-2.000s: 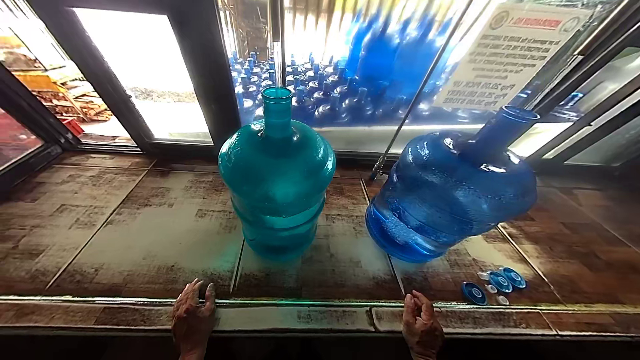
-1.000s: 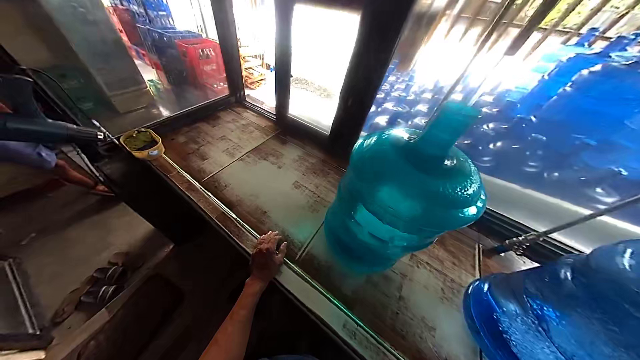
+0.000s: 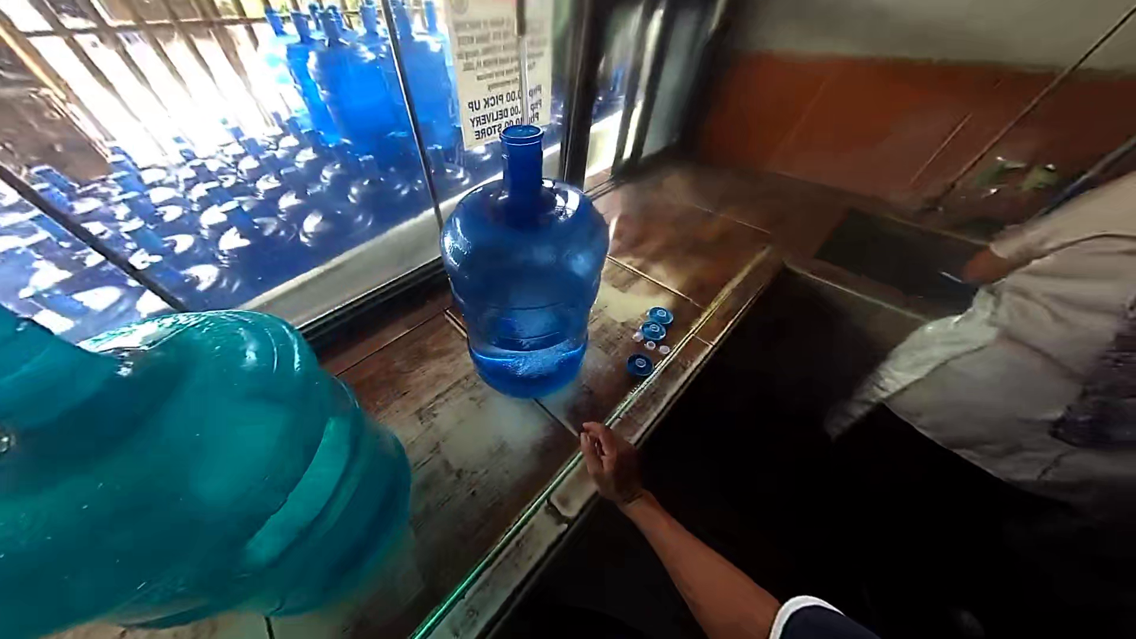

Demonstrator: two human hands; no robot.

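My right hand [image 3: 611, 461] rests on the front edge of the tiled counter [image 3: 461, 426], fingers loosely curled, with no object seen in it. Just beyond it stands a blue water jug [image 3: 524, 284], upright and uncapped, with a little water at its bottom. To the right of that jug lie several blue caps [image 3: 653, 331] beside small white discs [image 3: 650, 345]. A teal water jug [image 3: 213, 479] fills the lower left, partly cut off by the frame. My left hand is out of view.
Behind the glass, many blue jugs [image 3: 240, 213] stand outside. A notice [image 3: 501, 80] bearing writing hangs at the window. Another person in a light garment [image 3: 1003, 373] is at the right, near the reddish-brown wall [image 3: 843, 115].
The view has swung left, then far right. My left hand, on the counter edge two seconds ago, is out of frame now. The other person has come into view.
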